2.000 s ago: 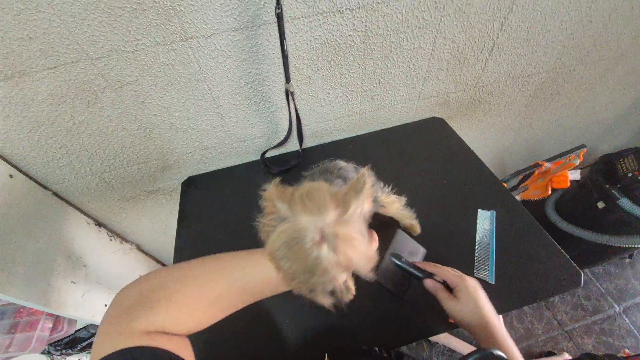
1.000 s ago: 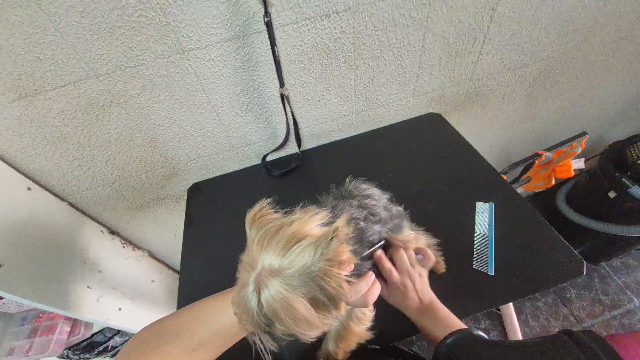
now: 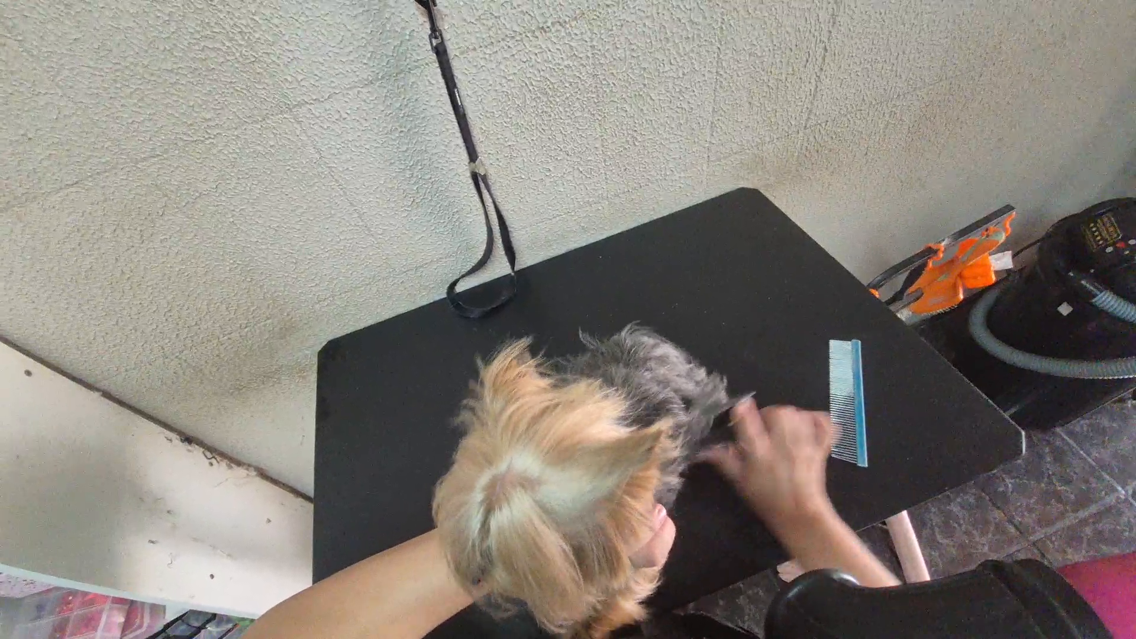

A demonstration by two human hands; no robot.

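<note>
A small dog with long tan fur on its head and grey fur on its back is on a black grooming table. My left arm passes beneath the dog's head; of my left hand only the fingers show, by the dog's chest, and their hold is hidden. My right hand, somewhat blurred, is at the right side of the dog's body, thumb and fingers near the fur; whether it grips a tuft or a small object is unclear. A metal comb with a blue spine lies just right of that hand.
A black strap loop hangs at the table's back edge, against the textured wall. Right of the table stand a black machine with a grey hose and an orange item. A white panel is at the left.
Two seconds ago my right hand held a black-handled brush, which no longer shows. Since one second ago, that hand has moved right, away from my left fingers.
</note>
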